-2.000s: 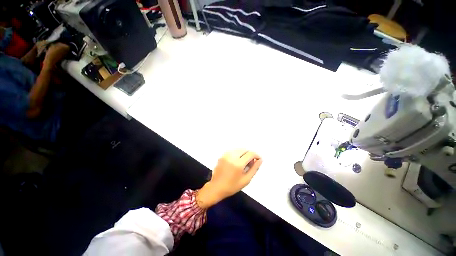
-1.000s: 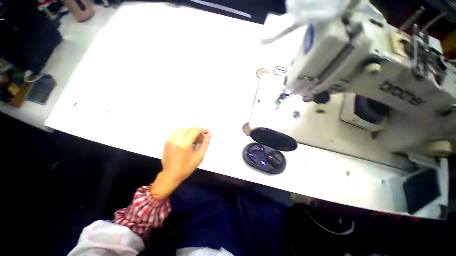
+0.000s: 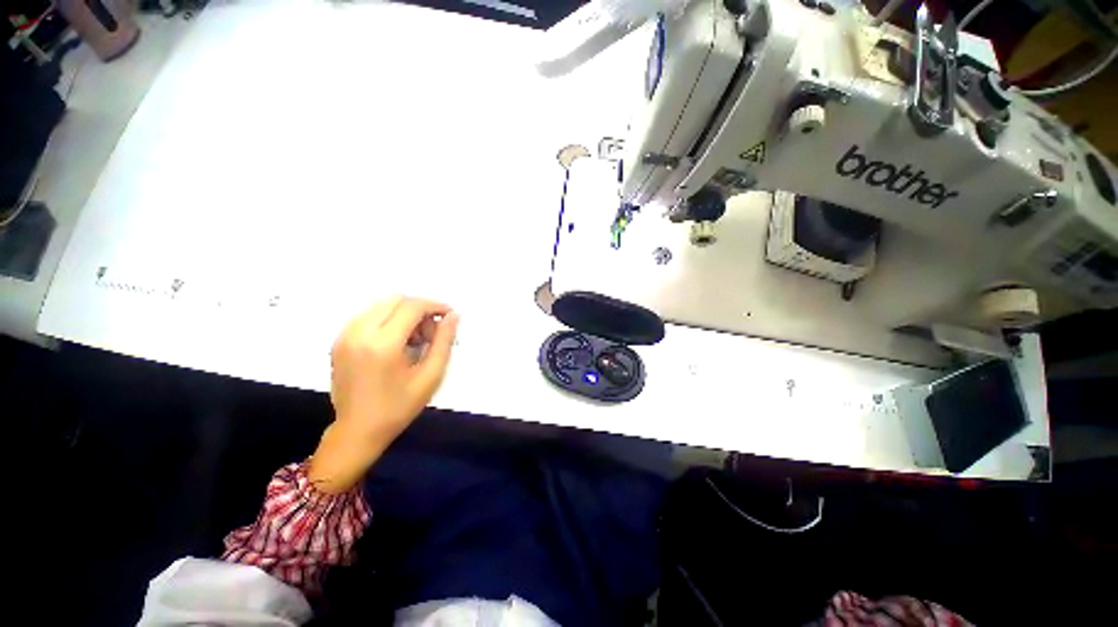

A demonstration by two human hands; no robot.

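Note:
My left hand (image 3: 386, 364) rests loosely curled at the table's front edge, left of the earbud case; nothing shows clearly in its fingers. The black oval earbud case (image 3: 592, 367) lies with its lid (image 3: 609, 319) up, a small blue light inside and dark shapes in its hollows. Behind it stands the white sewing machine (image 3: 846, 159) marked "brother", with its lit needle area (image 3: 622, 225) and no cloth under it. My right hand is out of the picture; only its checked sleeve (image 3: 893, 610) shows at the bottom edge.
The smartphone (image 3: 975, 413) leans at the right end of the white table (image 3: 307, 159). A pinkish bottle (image 3: 101, 27) stands far left, above a dark flat object (image 3: 25, 241). Dark cloth with a white line (image 3: 503, 7) lies at the back edge. A white cable hangs below the table.
The view has swung right, so the machine and case sit further left in it and the smartphone shows. My left hand keeps its curled shape. The right sleeve has come into view.

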